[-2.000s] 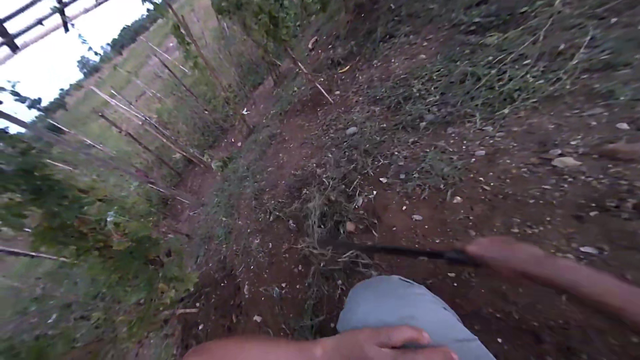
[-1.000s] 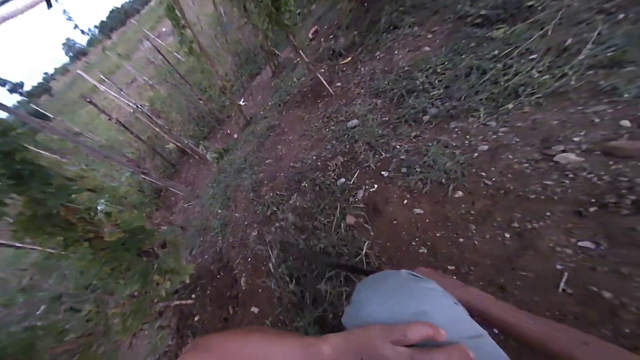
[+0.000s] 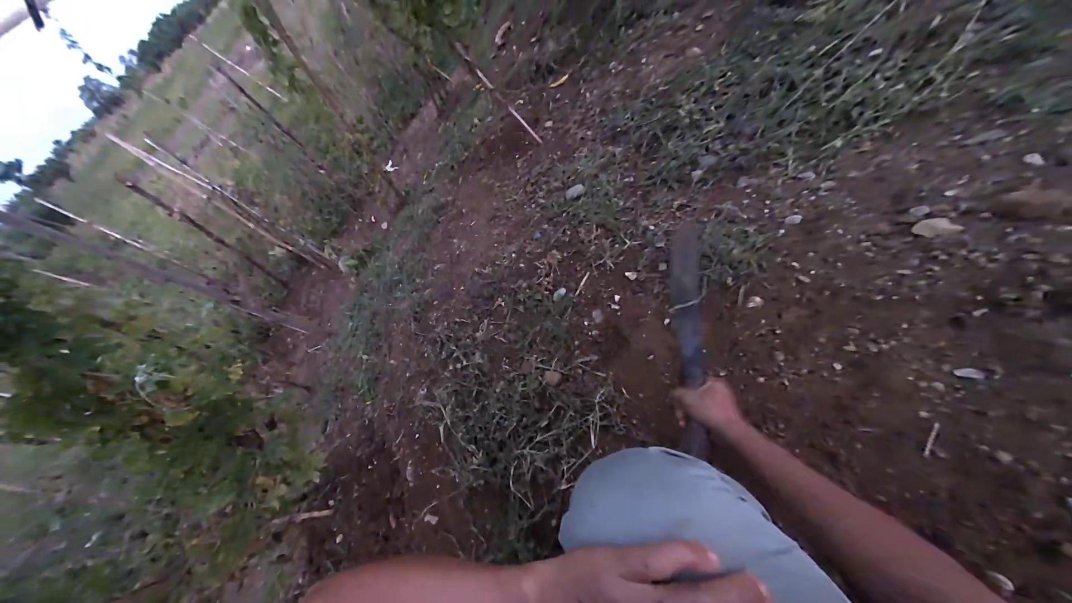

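Observation:
My right hand [image 3: 710,404] is closed around the handle of a long dark blade, which looks like a machete [image 3: 687,276]. The blade points away from me over bare soil and low weeds. My left hand [image 3: 649,574] rests on my knee in grey trousers [image 3: 670,498], palm down; a small dark strip shows between its fingers, and I cannot tell what it is. Just beyond the knee lies a clump of cut or flattened grass [image 3: 519,427].
Leafy plants [image 3: 167,394] stand on the left, with wooden stakes [image 3: 209,193] leaning behind them. More weeds [image 3: 754,109] grow at the upper right. Small stones [image 3: 936,227] dot the brown soil.
My right hand and the blade have come into fuller view; two seconds ago the blade pointed left across the grass, now it points away from me. My left hand has stayed on the knee.

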